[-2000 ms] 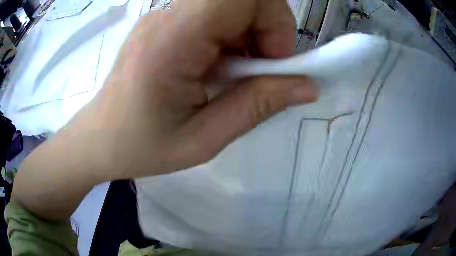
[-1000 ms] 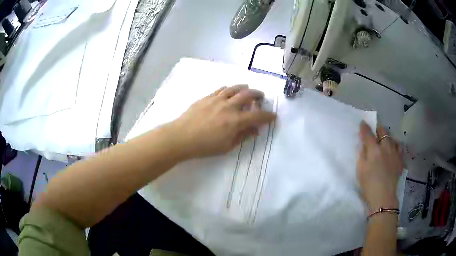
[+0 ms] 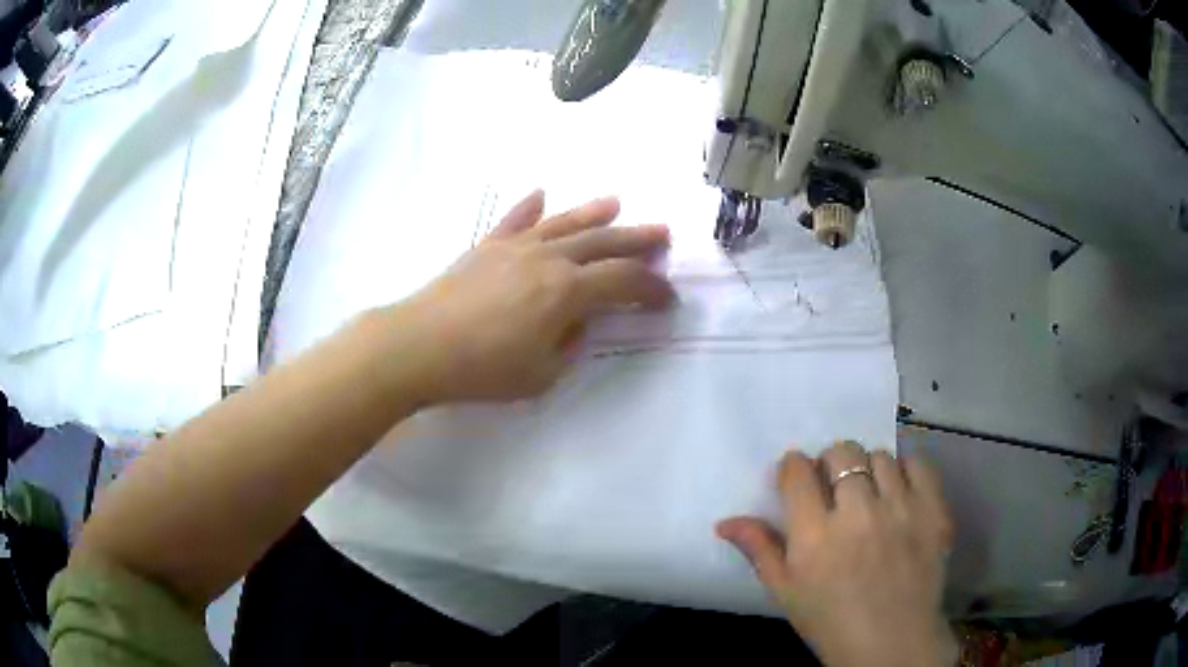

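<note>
The white garment panel (image 3: pixel 612 469) lies spread on the machine bed. Its double stitch lines run roughly level toward its right edge, below the presser foot (image 3: pixel 737 219). Loose thread ends show on the cloth near the foot. My left hand (image 3: pixel 547 287) lies on the panel left of the foot, fingers spread, pointing right. My right hand (image 3: pixel 853 534), with a ring, rests at the panel's lower right edge, fingers apart. Neither hand visibly pinches the cloth. Whether the foot presses on the cloth cannot be told.
The sewing machine head (image 3: pixel 990 156) stands at upper right. A grey plastic-wrapped oval (image 3: pixel 602 50) hangs at top centre. Stacked white panels (image 3: pixel 117 248) lie at left. Red-handled scissors (image 3: pixel 1157 528) and a small dark tool (image 3: pixel 1120 502) lie at far right.
The panel has turned, so its stitch lines changed from steep to nearly level, and it reaches further up left. My right hand has moved down and left. My left hand has shifted slightly left.
</note>
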